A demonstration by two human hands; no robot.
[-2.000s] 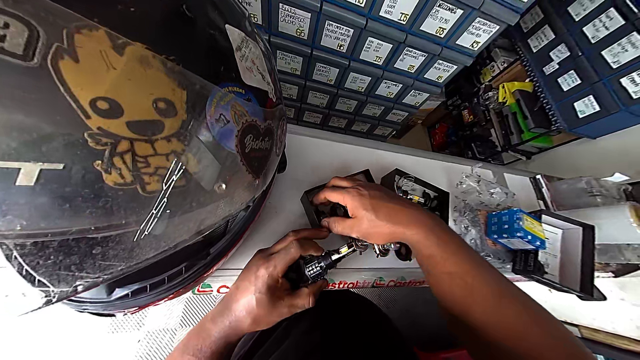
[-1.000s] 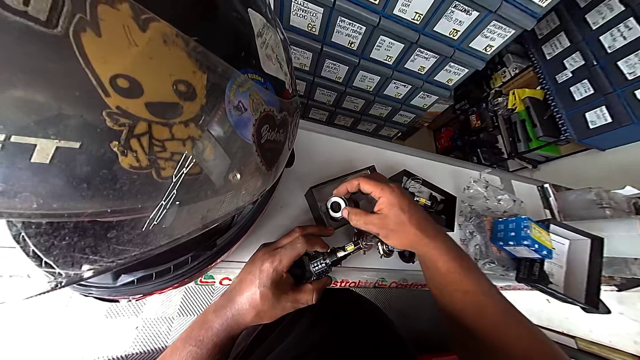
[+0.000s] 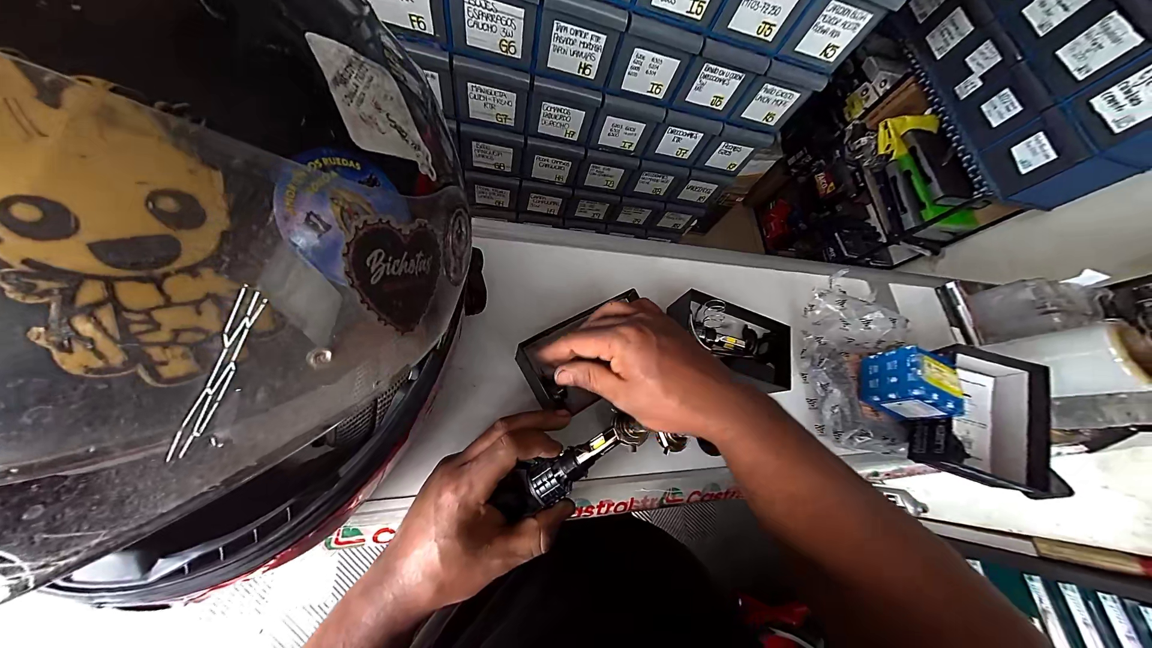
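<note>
My left hand (image 3: 481, 504) is closed around an LED headlight bulb (image 3: 567, 468) with a dark finned body, its tip pointing up and right. Over a small open black box (image 3: 533, 360) is my right hand (image 3: 630, 360), its fingers reaching into it; whether they hold anything is hidden. Metal bulb collars (image 3: 670, 441) lie on the white counter below my right hand. Right of that hand, a second black box (image 3: 774, 355) holds another LED bulb (image 3: 733, 343) and its wire.
A large helmet (image 3: 225, 378) with stickers fills the left side. Clear plastic wrap (image 3: 841, 360), a blue carton (image 3: 909, 382) and an open black box (image 3: 1035, 423) lie on the right of the counter (image 3: 558, 261). Labelled blue drawers (image 3: 576, 81) stand behind.
A pale ring seen in my right hand one second ago is out of sight now, and that hand's fingers have moved over the left box. My left hand still holds the bulb.
</note>
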